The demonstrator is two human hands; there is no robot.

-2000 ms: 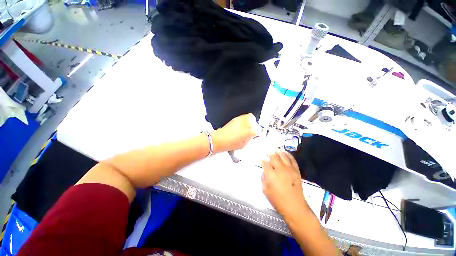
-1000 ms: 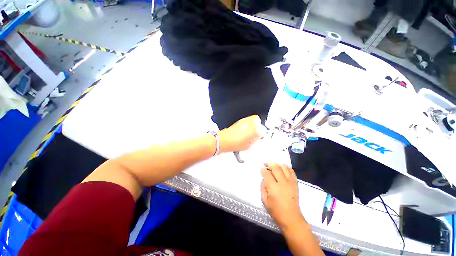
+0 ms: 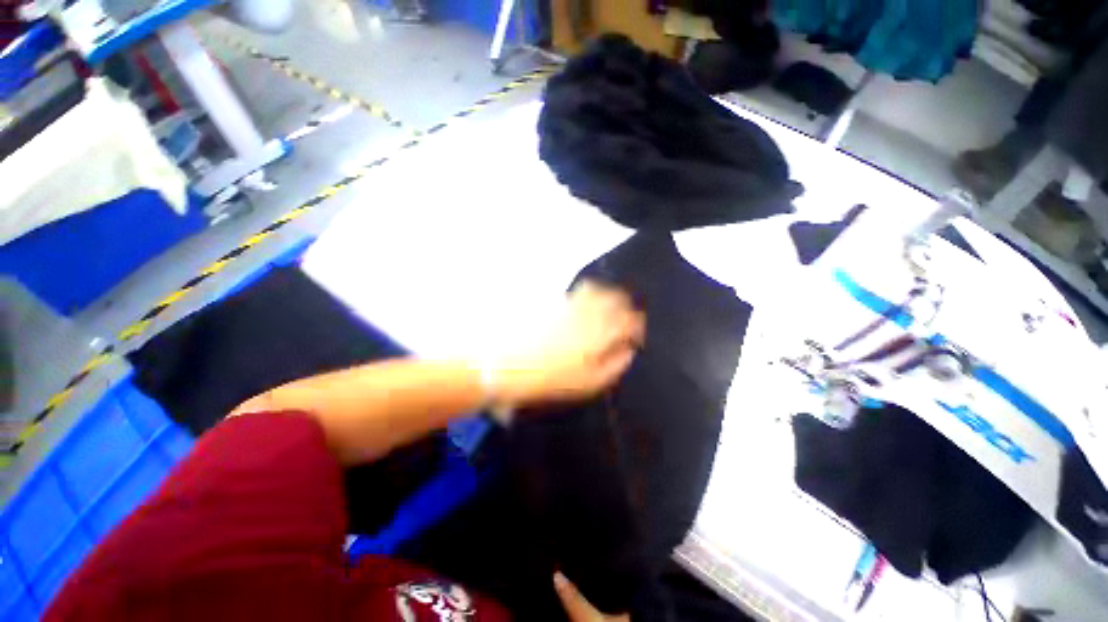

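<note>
A long black garment panel (image 3: 680, 377) lies across the table left of the needle area and hangs over the front edge toward my lap. My left hand (image 3: 595, 346) is blurred on its upper left part, fingers curled at the cloth; whether it grips is unclear. My right hand (image 3: 581, 601) is low at the bottom edge, mostly cut off and hidden by the black cloth. The sewing machine (image 3: 984, 389) stands to the right, with its presser foot area (image 3: 832, 377) apart from the panel.
A crumpled black heap (image 3: 668, 140) lies at the back of the table. Black pieces (image 3: 911, 486) lie in front of the machine arm, near pens (image 3: 865, 571). A black stack (image 3: 273, 340) rests on blue crates (image 3: 91, 486) at the left. Hanging teal clothes (image 3: 893, 30) show behind.
The view has swung left. The black panel now extends over the front table edge. My left hand has moved away from the needle onto the panel; my right hand has dropped to the bottom edge.
</note>
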